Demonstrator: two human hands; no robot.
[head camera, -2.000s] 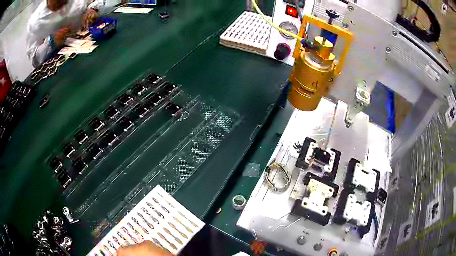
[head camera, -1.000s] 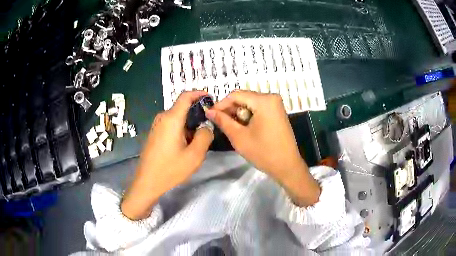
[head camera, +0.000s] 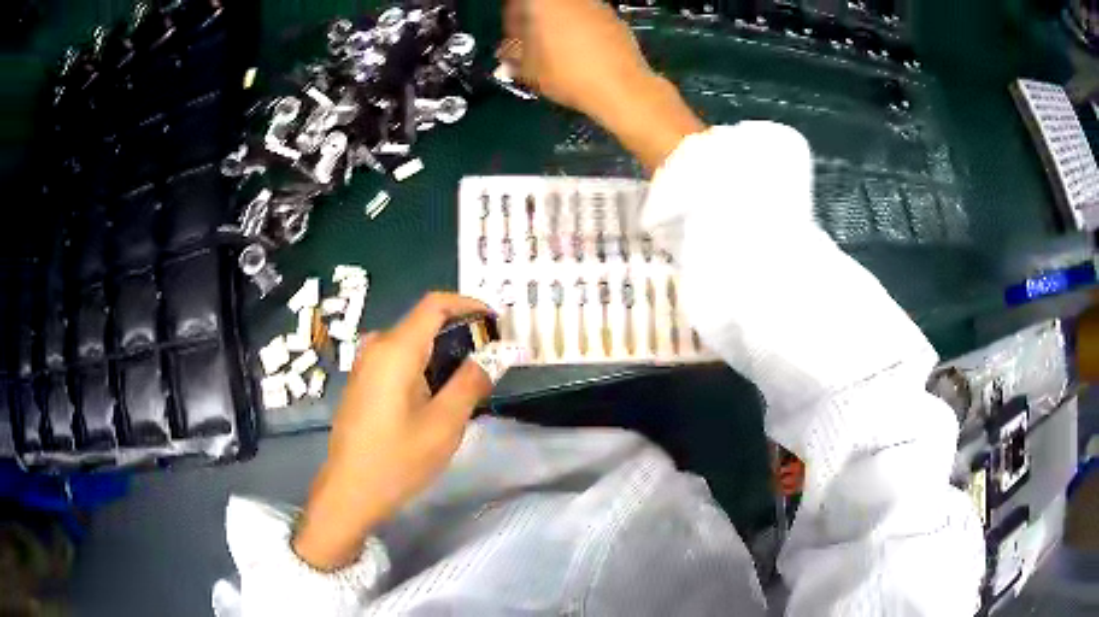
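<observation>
My left hand (head camera: 392, 416) is near the lower middle, a white wrap on its thumb. It holds a small black housing (head camera: 451, 350) between thumb and fingers, and a tan or orange bit shows at the housing's edge. My right hand (head camera: 579, 60) is stretched out to the top edge, partly cut off, beside the pile of shiny ring parts (head camera: 325, 135). A small whitish piece shows just below its fingers; whether the fingers grip it I cannot tell. The white foam tray (head camera: 579, 271) with rows of narrow strips lies between the hands, partly hidden by my right sleeve.
The glossy black blister tray (head camera: 127, 338) is on the left. A pile of small white pieces (head camera: 289, 362) lies beside my left hand. Clear blister strips (head camera: 892, 205) lie beyond my right sleeve. Machine fixtures (head camera: 1010, 458) are at the right, and another strip tray (head camera: 1061, 145) is at the far right.
My right hand has left the housing and reached forward to the top of the view. My left hand still holds the housing. The view has shifted, so the trays and piles appear lower and further right.
</observation>
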